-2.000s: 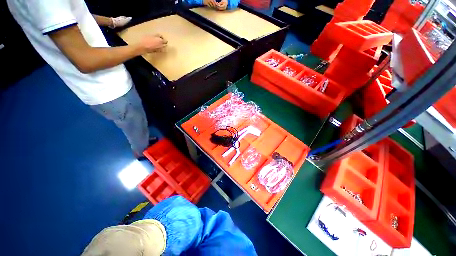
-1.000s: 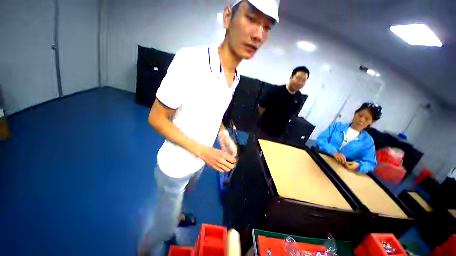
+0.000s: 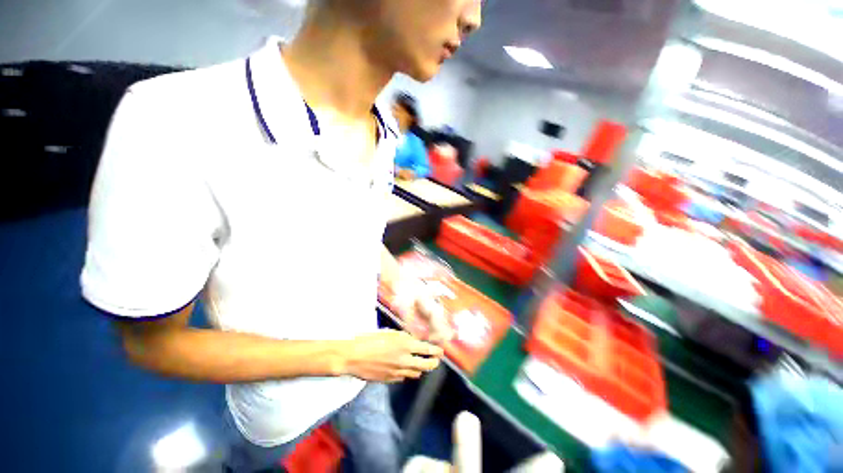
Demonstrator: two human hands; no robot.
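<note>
Pale-covered fingers (image 3: pixel 467 443) rise from the bottom edge, one pointing up and others cut off by the edge. They look like mine, but I cannot tell whether they belong to my left hand, my right hand or both. Nothing is seen held in them. Beyond them, a flat orange-red tray (image 3: pixel 488 317) lies on the green bench with clear bagged parts on it, blurred. A divided orange-red tray (image 3: pixel 601 344) stands to its right on a white mat (image 3: pixel 564 399).
A person in a white polo shirt (image 3: pixel 305 222) stands close in front, hands together at waist height. A grey post (image 3: pixel 573 222) rises beside the bench. More orange-red trays (image 3: pixel 485 248) stand behind. Blue clothing (image 3: pixel 804 416) shows at the lower right.
My view has swung to the right. The person in white now fills the left and centre much nearer, and the bench and trays have come into view. More pale fingers show at the bottom.
</note>
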